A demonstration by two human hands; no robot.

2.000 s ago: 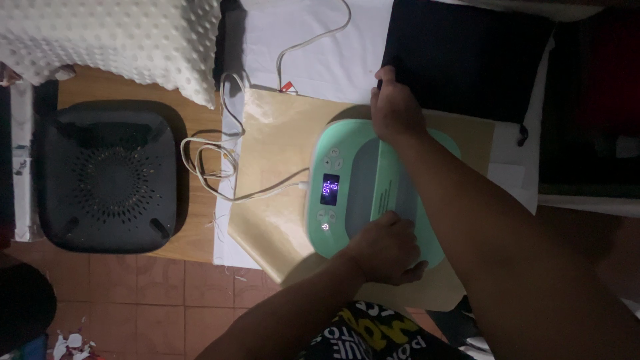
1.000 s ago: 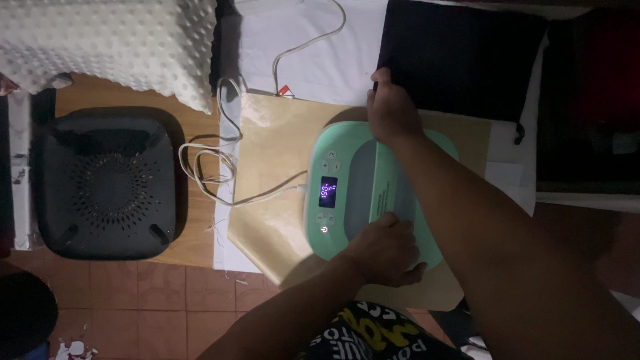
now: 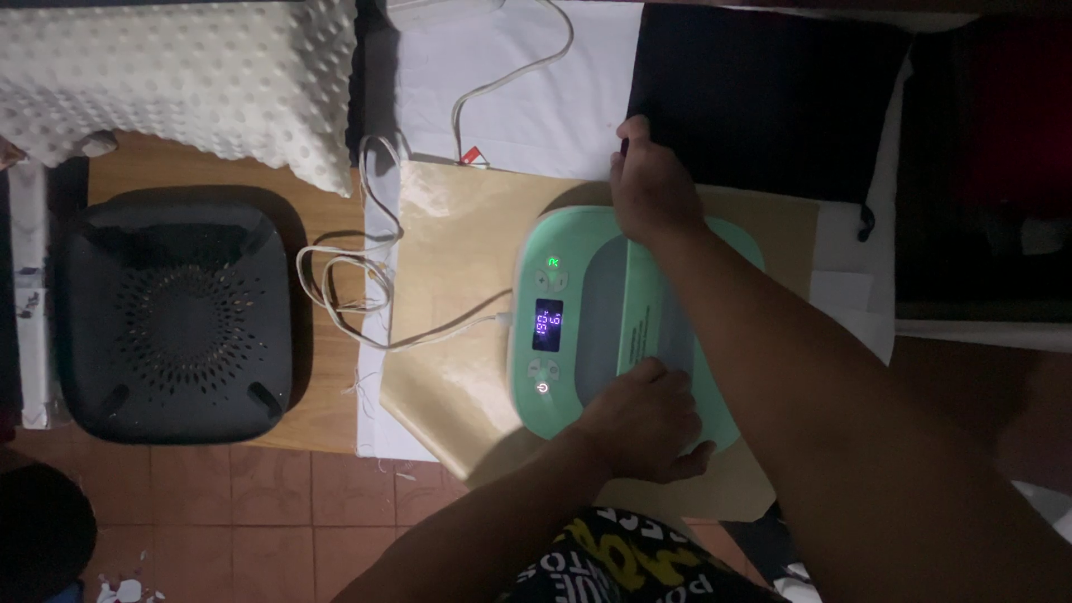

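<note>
A mint-green portable heat press [image 3: 536,410] lies on a tan non-stick sheet [image 3: 452,243], with its display lit and a white cord running from its left edge. My left hand [image 3: 649,419] is closed around the lower end of the press's handle [image 3: 636,318]. At the handle's upper end, my right hand [image 3: 657,184] is closed too, its fingertips reaching past the press's edge. What lies under the press and the sheet is hidden. Just above, a black fabric piece [image 3: 762,100] with a cord end rests on white cloth [image 3: 519,100].
On the wooden table [image 3: 327,419] at left sits a black vented square device [image 3: 188,318]. The coiled white cord [image 3: 343,260] lies between it and the sheet. A dotted cream cushion [image 3: 184,75] is at upper left. Tiled floor [image 3: 268,494] shows below.
A green symbol now glows at the top of the press's control panel, and the display's digits differ. Both hands have stayed in place on the press.
</note>
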